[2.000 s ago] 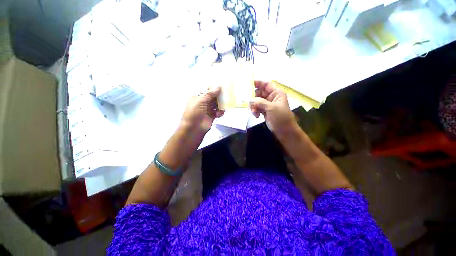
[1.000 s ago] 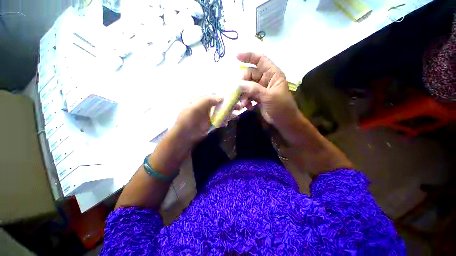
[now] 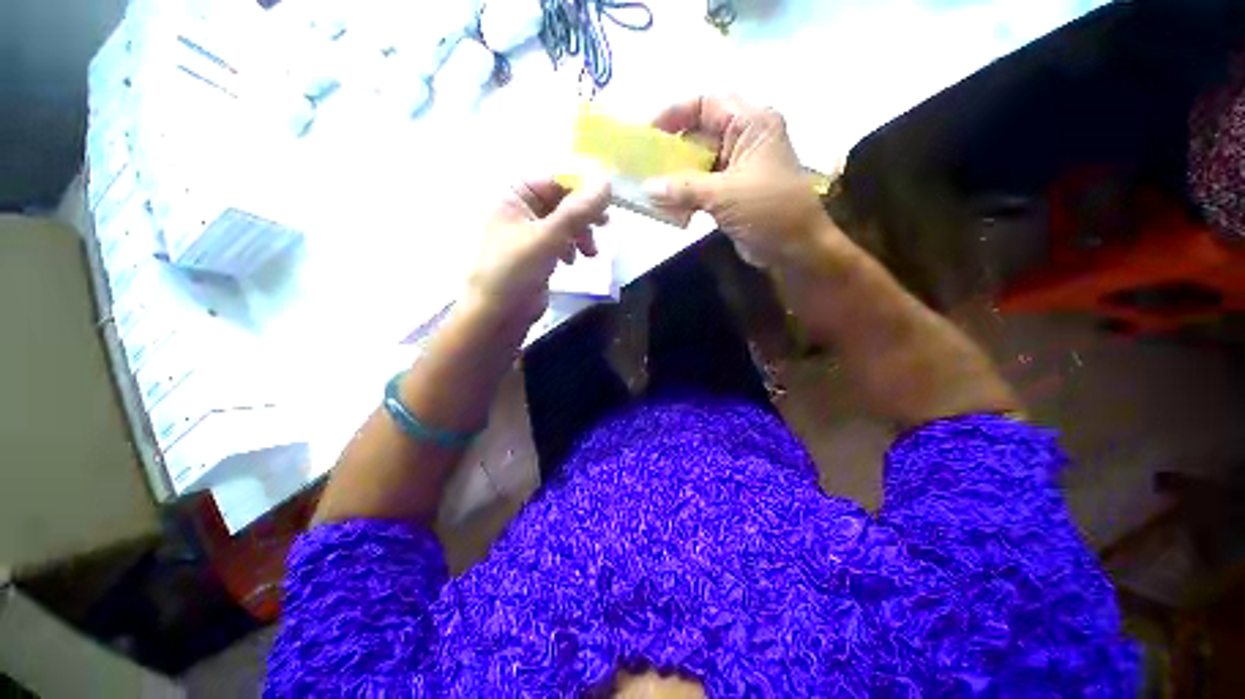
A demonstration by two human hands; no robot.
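Note:
A yellow label sheet is held up over the table's front edge, with a pale white strip along its lower side. My right hand grips its right end between thumb and fingers. My left hand is at its lower left, with the thumb and a fingertip at the pale edge; whether it pinches the sheet is hard to tell in the glare. A white box lies at the table's front edge below the hands.
Stacked white boxes stand at the left of the table. Rounded white devices and dark cables lie at the back. A brown carton is at far left. An orange-red stool is at right.
The yellow sheet has gone from narrow and tilted to spread flat, and is higher. Both hands have moved up and forward. The view has shifted, so the cables are nearer the top edge.

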